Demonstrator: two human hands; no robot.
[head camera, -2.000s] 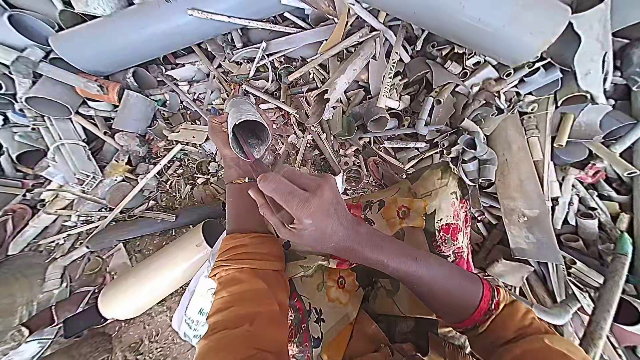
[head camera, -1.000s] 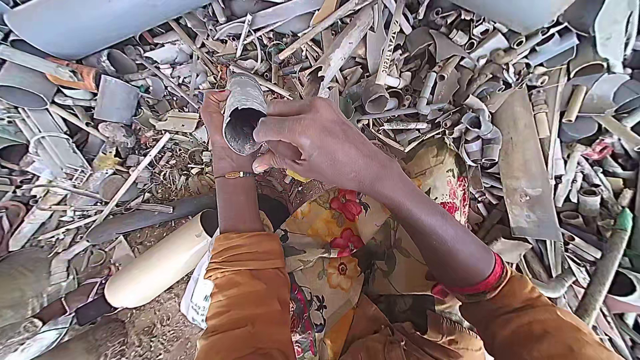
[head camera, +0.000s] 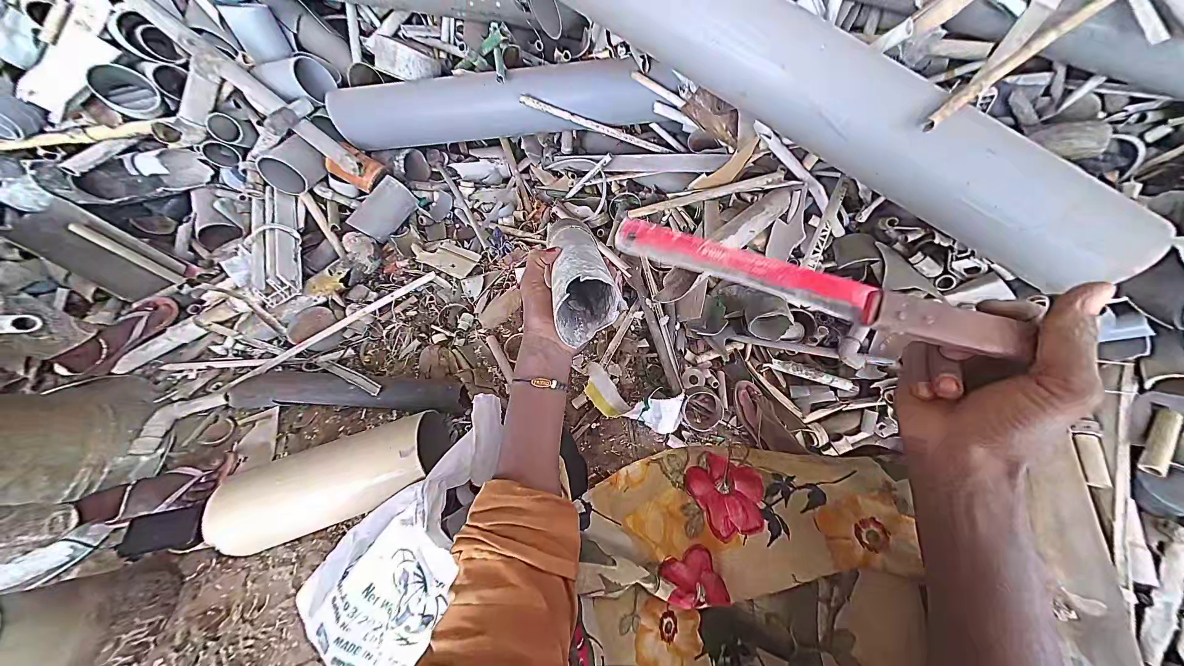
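Note:
My left hand (head camera: 539, 301) holds a short grey pipe piece (head camera: 585, 287) with a rough, dirty surface, its open end facing me. Much of that hand is hidden behind the pipe. At the right, my right hand (head camera: 1004, 388) grips a flat metal tool (head camera: 957, 326), perhaps a blade, between thumb and fingers. The tool's long red handle (head camera: 749, 268) points left toward the pipe piece, apart from it. A floral cloth (head camera: 740, 527) covers my lap below the hands.
Plastic pipe scraps lie all around. A large grey pipe (head camera: 879, 139) slants across the upper right, with another grey pipe (head camera: 499, 102) beyond. A cream pipe (head camera: 314, 486) and a white printed sack (head camera: 384, 592) lie at lower left, near a dark pipe (head camera: 342, 391).
My right hand has moved away from the pipe piece to the right, and the red-handled tool now shows plainly in it. My left hand still holds the pipe piece. The view has shifted.

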